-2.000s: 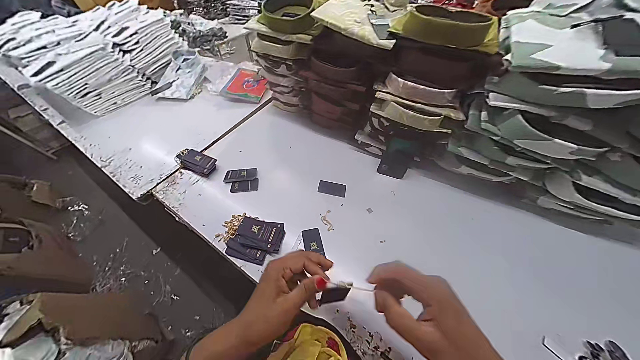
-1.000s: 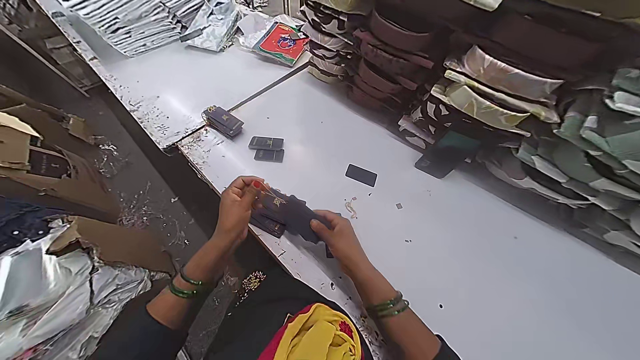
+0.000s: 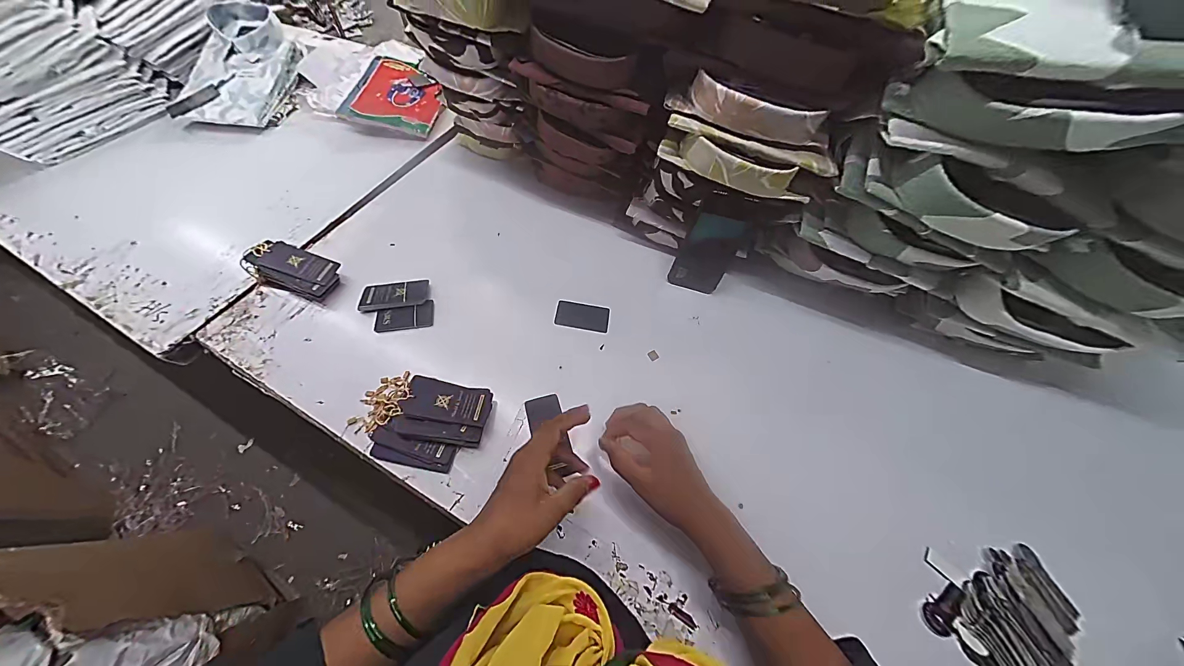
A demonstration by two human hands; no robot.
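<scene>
My left hand (image 3: pixel 546 472) is just above the white table near its front edge, thumb and fingers apart, over a small dark card tag (image 3: pixel 543 410) that it partly covers. Whether it grips anything there is unclear. Beside it, my right hand (image 3: pixel 647 453) has its fingers curled together; whatever may be between them cannot be seen. Left of my hands lies a pile of dark hang tags (image 3: pixel 444 407) with gold strings. Farther back are a bundle of dark tags (image 3: pixel 294 266), two small stacked tags (image 3: pixel 396 296) and a single dark card (image 3: pixel 582 316).
Folded collared shirts (image 3: pixel 740 157) in tall stacks line the back, with a dark phone (image 3: pixel 708 250) leaning against them. A packaged shirt (image 3: pixel 242 65) and a red-and-green packet (image 3: pixel 393 95) lie back left. Several dark, thin pieces (image 3: pixel 1013 601) sit front right. A cardboard box (image 3: pixel 139 578) stands lower left.
One second ago both hands held dark tags over the pile; now they are to its right and the pile lies uncovered. The view has shifted.
</scene>
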